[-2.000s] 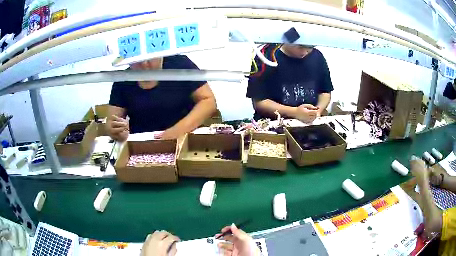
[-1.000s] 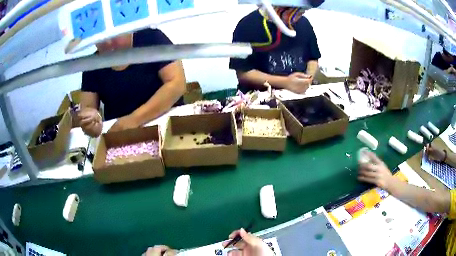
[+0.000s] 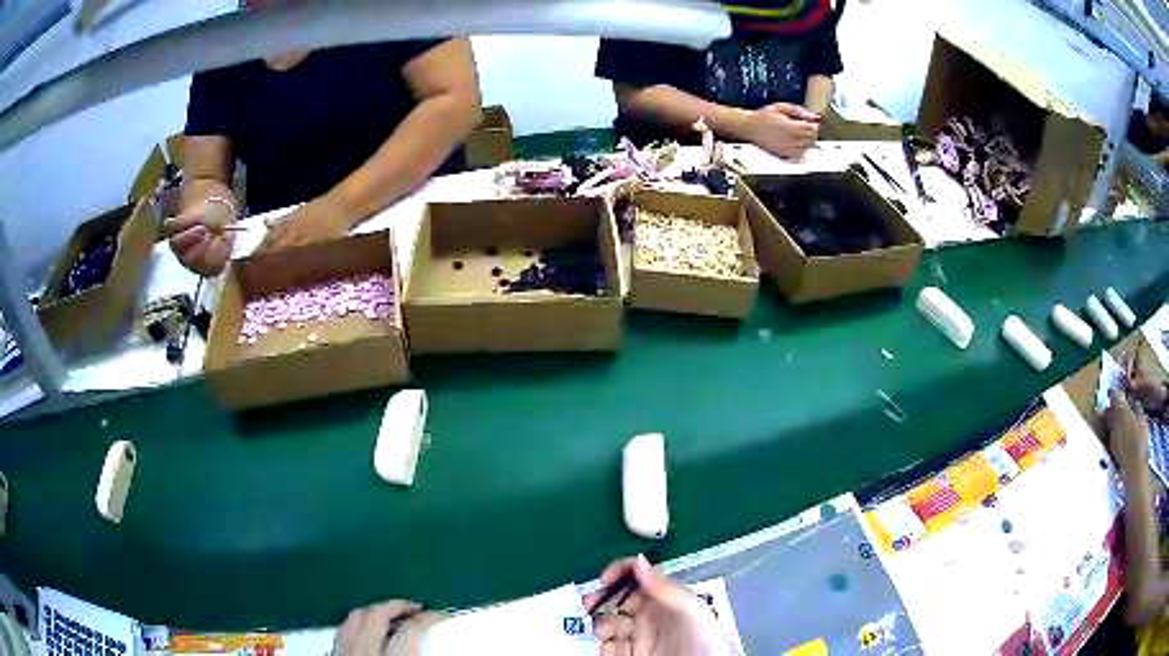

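My right hand [image 3: 660, 618] is at the bottom middle and holds dark tweezers [image 3: 614, 592] over a white sheet [image 3: 519, 628]. A small dark label [image 3: 574, 627] lies on the sheet left of the tweezers. My left hand [image 3: 382, 631] rests at the sheet's left end, cut off by the bottom edge; its fingers are partly hidden. White plastic housings lie spaced on the green conveyor belt [image 3: 526, 513]: one [image 3: 645, 484] just beyond my right hand, one [image 3: 401, 437] further left, one [image 3: 116, 481] at far left.
Open cardboard boxes with pink [image 3: 308, 320], black and beige parts stand along the belt's far side. Two people in dark shirts sit behind them. More housings [image 3: 945, 317] lie at the right, near another person's arm [image 3: 1135, 513]. Printed card [image 3: 974, 551] covers the near ledge.
The view has tilted down and shifted. The housings on the belt show further left. The neighbour's arm at right has drawn back from the belt. My right hand still holds the tweezers.
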